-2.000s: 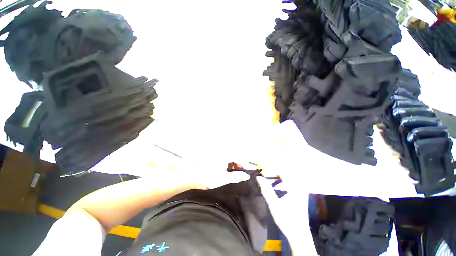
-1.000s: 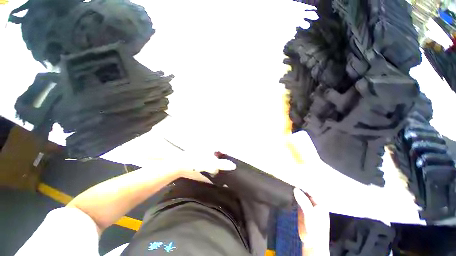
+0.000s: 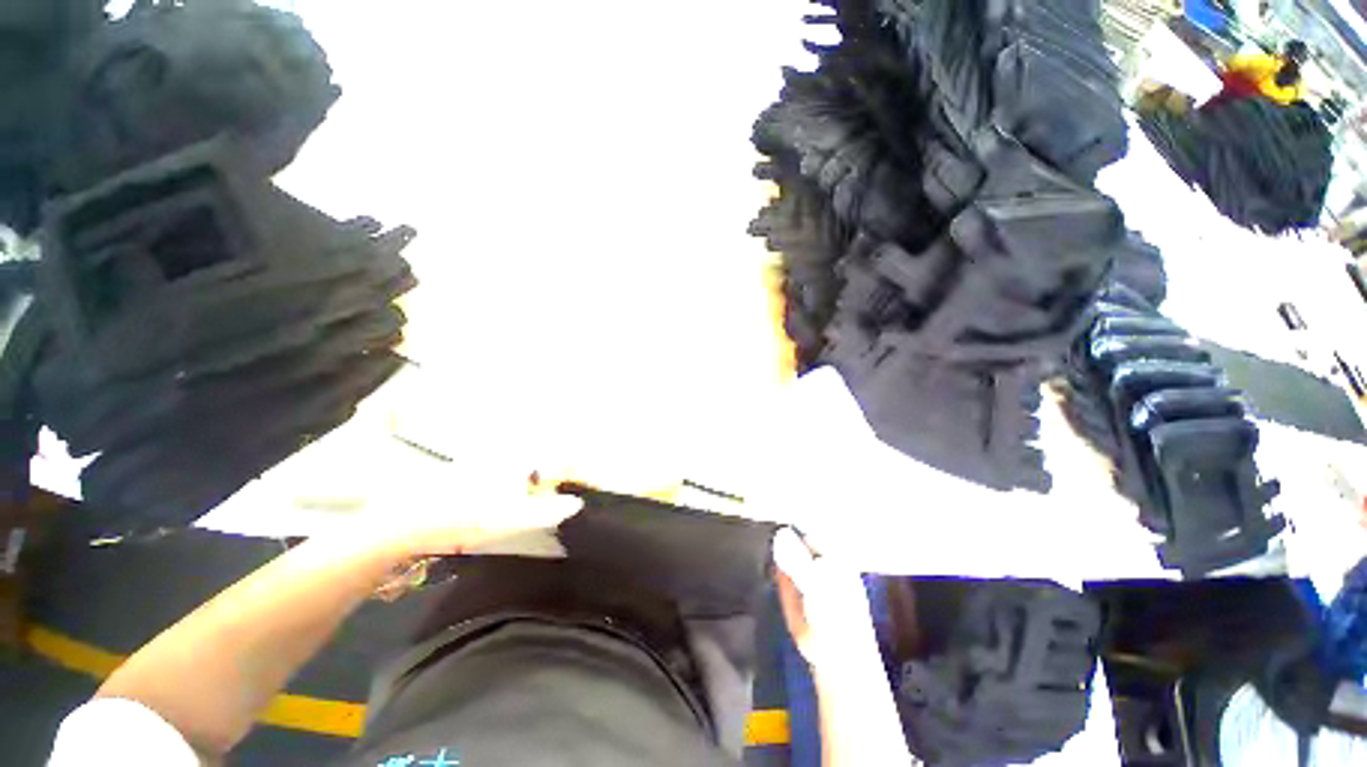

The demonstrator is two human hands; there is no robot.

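Observation:
A dark fabric frame panel [image 3: 667, 543] is stretched as a flat band between my hands at the table's front edge, above my lap. My left hand [image 3: 517, 525] holds its left end, with a small orange-yellow spot near the fingertips. My right hand [image 3: 799, 577] is at its right end, fingers pointing up, overexposed and washed out. A thin dark strip [image 3: 712, 492] lies on the white table just beyond the panel. Another thin strip [image 3: 421, 448] lies further left. Glare hides the finger details.
A layered stack of black frame panels [image 3: 225, 360] stands at left, with rounded black bundles [image 3: 195, 90] behind. A large black heap [image 3: 960, 270] is at right, beside a row of overlapped black pieces [image 3: 1184, 435]. Black pieces [image 3: 997, 674] also show below the table at right.
The panel is now level along the table edge instead of slanting down to the right. My right hand has moved left and up. The view has shifted, so the piles sit further left.

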